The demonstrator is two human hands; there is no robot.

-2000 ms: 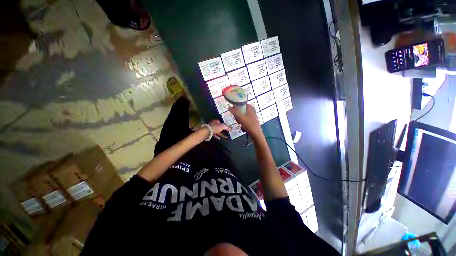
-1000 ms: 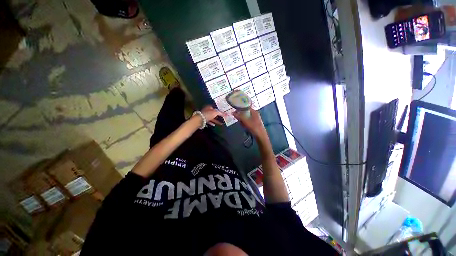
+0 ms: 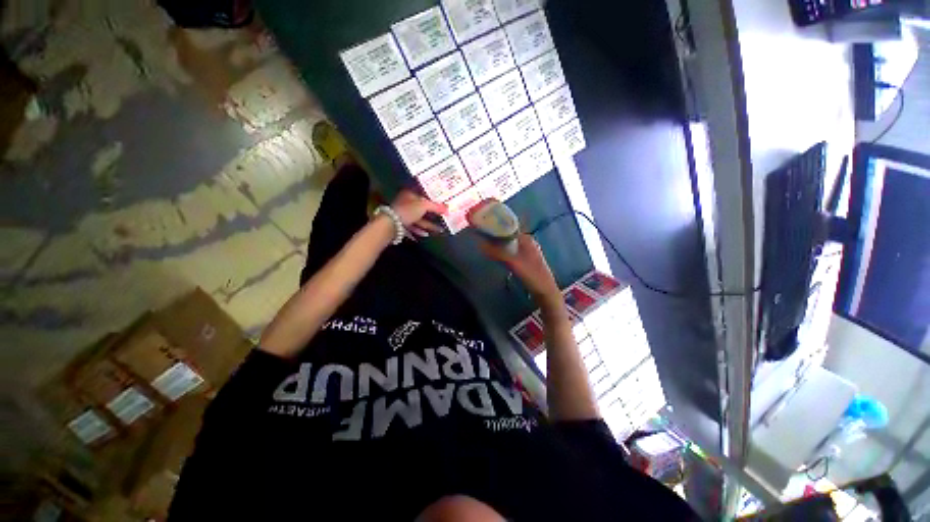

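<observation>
Small boxes with white printed labels facing up lie in a tight grid [image 3: 464, 112] on the green surface [image 3: 316, 51]. My right hand [image 3: 528, 263] is closed around the handle of a pale barcode scanner [image 3: 497, 220]. Its head is over the grid's near corner, and red light falls on the labels there. My left hand [image 3: 414, 212] is at that same corner, beside the nearest box, with its fingers bent. Something small and dark shows at its fingertips; I cannot tell if it is held. A beaded bracelet is on the left wrist.
A second block of boxes with red sides [image 3: 602, 352] lies near my right forearm. The scanner's cable [image 3: 653, 289] runs right towards the keyboard [image 3: 793, 245]. A monitor [image 3: 897, 260] stands at the far right. Brown cartons [image 3: 143, 372] are at the lower left on the floor.
The view has shifted, so the grid sits further up and left. The scanner and my left hand have moved to the grid's near corner, and the red light now falls there.
</observation>
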